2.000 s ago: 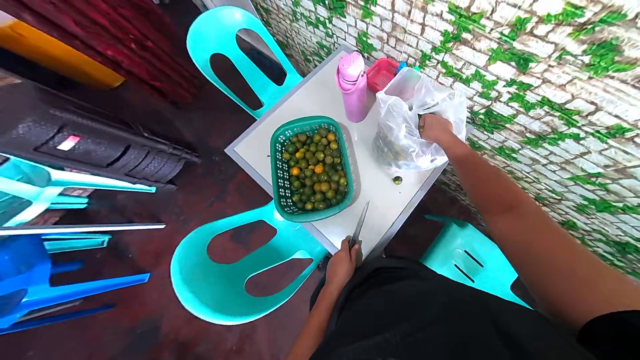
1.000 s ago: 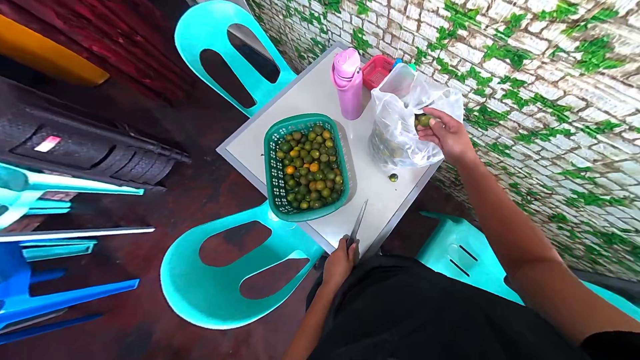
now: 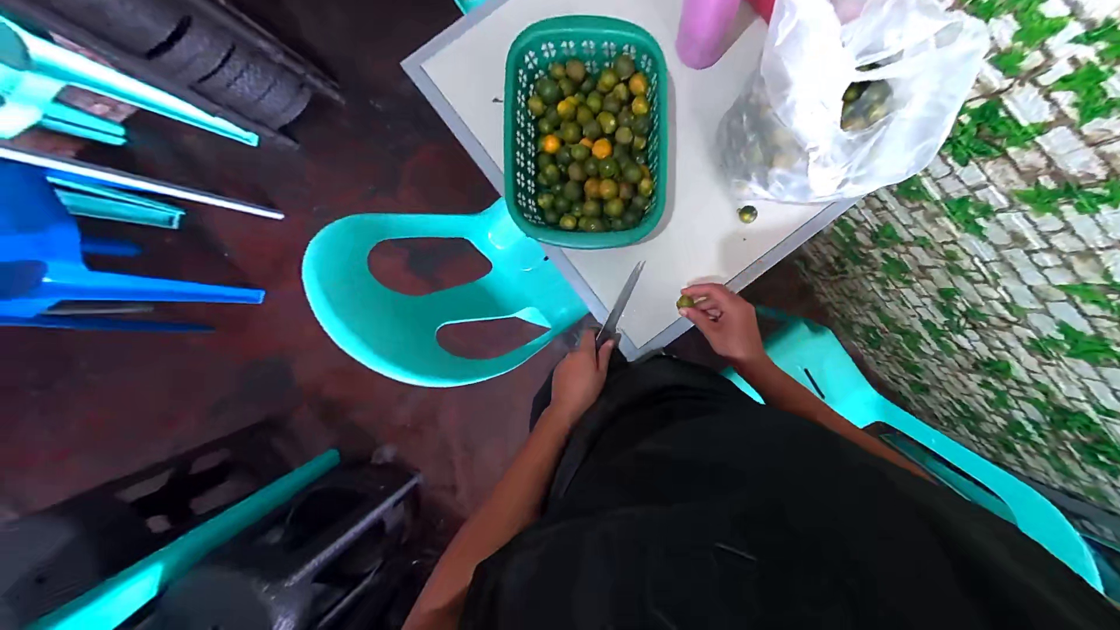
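Observation:
My left hand (image 3: 581, 374) grips a knife (image 3: 623, 297) at the table's near corner, its blade pointing up over the tabletop. To its right, my right hand (image 3: 724, 322) pinches a small green citrus fruit (image 3: 685, 302) between thumb and fingers, above the table's right edge. A green plastic basket (image 3: 660, 131) full of small green and orange citrus fruits (image 3: 595, 144) lies beyond the knife. At the right of the table stands a white translucent plastic bag (image 3: 840, 157) with more fruits inside. One loose green fruit (image 3: 747, 213) rests on the tabletop just below the bag.
The pale table (image 3: 700, 114) also holds a pink bottle (image 3: 705, 33) at its far side. A turquoise plastic chair (image 3: 394, 350) stands at the left corner and another (image 3: 818, 359) at the right. A brick-patterned wall (image 3: 997, 254) runs along the right. Blue plastic chair legs (image 3: 175, 284) stick out at far left.
My right hand has moved from the plastic bag back toward my body with a green fruit in its fingers. My left hand still holds the knife. The view has tilted down.

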